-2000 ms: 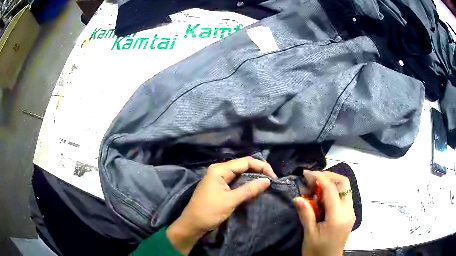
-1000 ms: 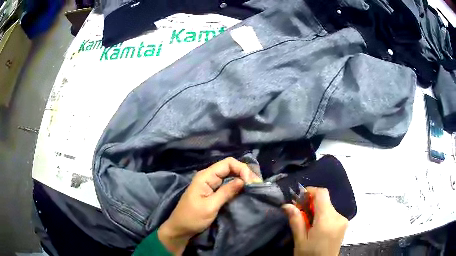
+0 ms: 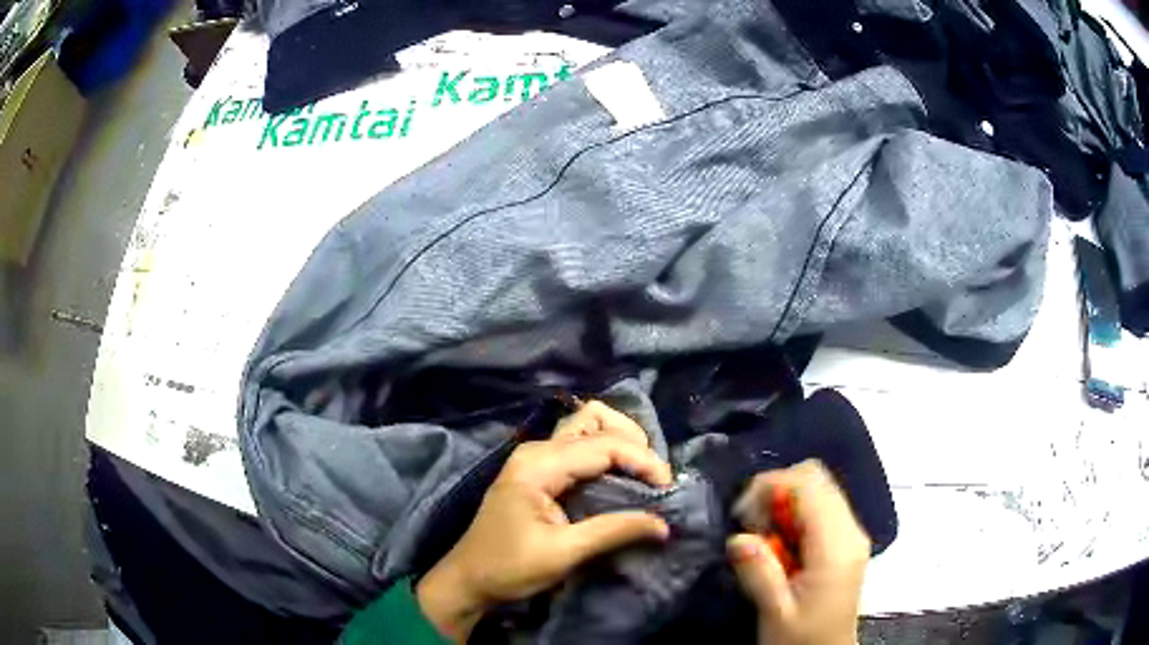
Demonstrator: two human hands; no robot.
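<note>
A large grey twill garment, wrong side out with dark seams and near-black parts, lies across the table in front of me. My left hand pinches a bunched grey fold at a seam near the bottom centre. My right hand is closed around the orange-red handle of thread snips, just right of that fold. The blades cannot be made out. A near-black rounded panel of cloth lies beside and behind my right hand. A plain white label shows on the grey cloth.
The white table bears green "Kamtai" lettering. A dark phone lies at its right edge. Black and grey garments are heaped at the far right, with black cloth at the far left. Dark cloth hangs below the near-left edge.
The garment and phone have shifted left in view since the first frame. My left fingers have regripped the fold, and the cloth there is bunched differently. The snips' blades, visible a second ago, no longer show clearly.
</note>
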